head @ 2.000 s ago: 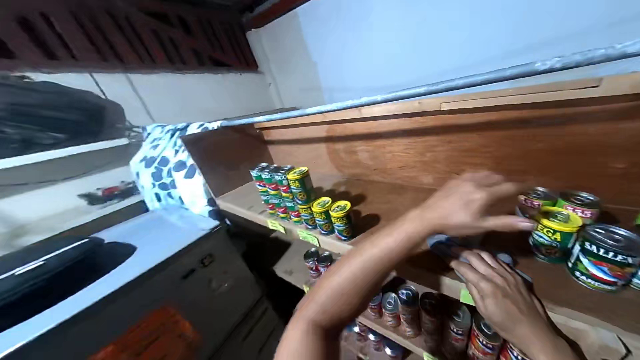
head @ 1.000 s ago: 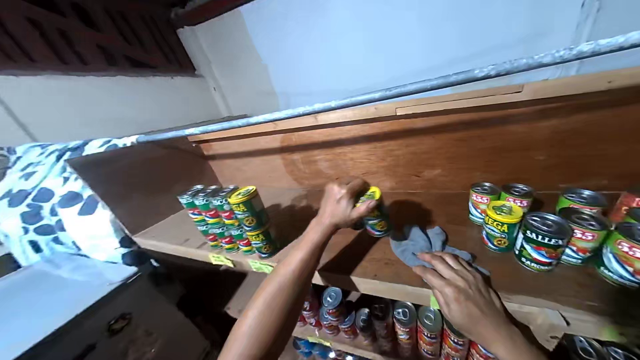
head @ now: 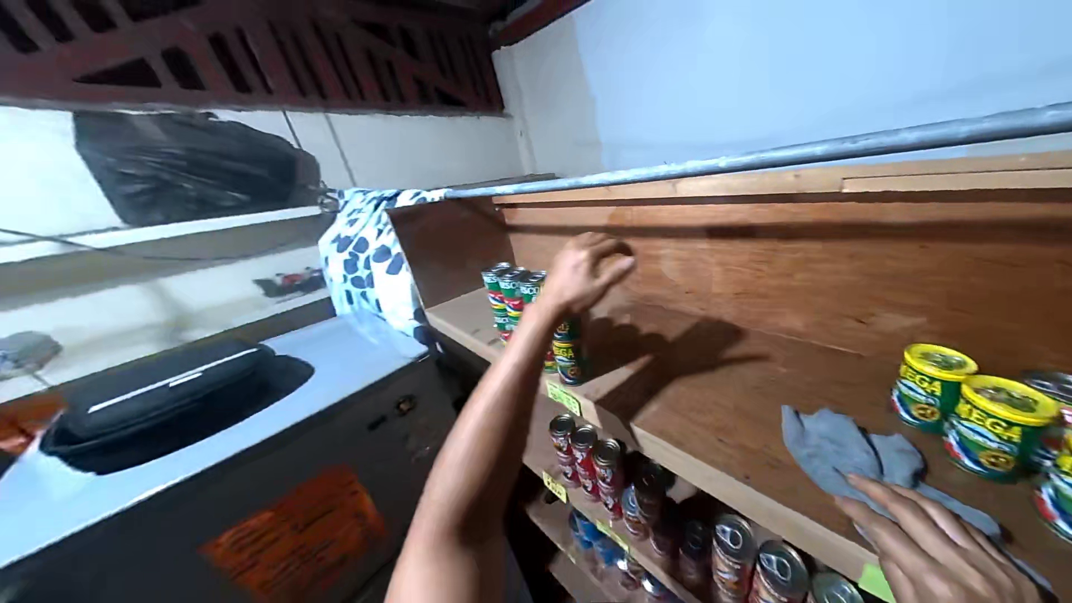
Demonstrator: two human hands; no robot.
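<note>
My left hand (head: 586,272) is raised over the stacked cans at the left end of the wooden shelf (head: 712,402); its fingers are curled, and whether it touches a can cannot be told. Below it a green and yellow can (head: 568,356) shows at the shelf's front edge. Green-labelled cans (head: 507,297) are stacked just left of my wrist. On the right, my right hand (head: 938,544) lies with fingers spread on a grey cloth (head: 846,452). Two yellow-lidded Mega cans (head: 934,385) stand behind the cloth, side by side.
Several cans (head: 733,544) fill the lower shelf. A metal pipe (head: 712,166) crosses above the shelf, with a patterned curtain (head: 364,255) at its left end. A white-topped chest (head: 360,352) holding a black bag (head: 176,394) stands left. More cans (head: 1057,394) stand at the right edge.
My left hand has moved left from the bare middle of the shelf, where it held a yellow-lidded can, to the stacks. The right hand stays at the cloth. The view has shifted.
</note>
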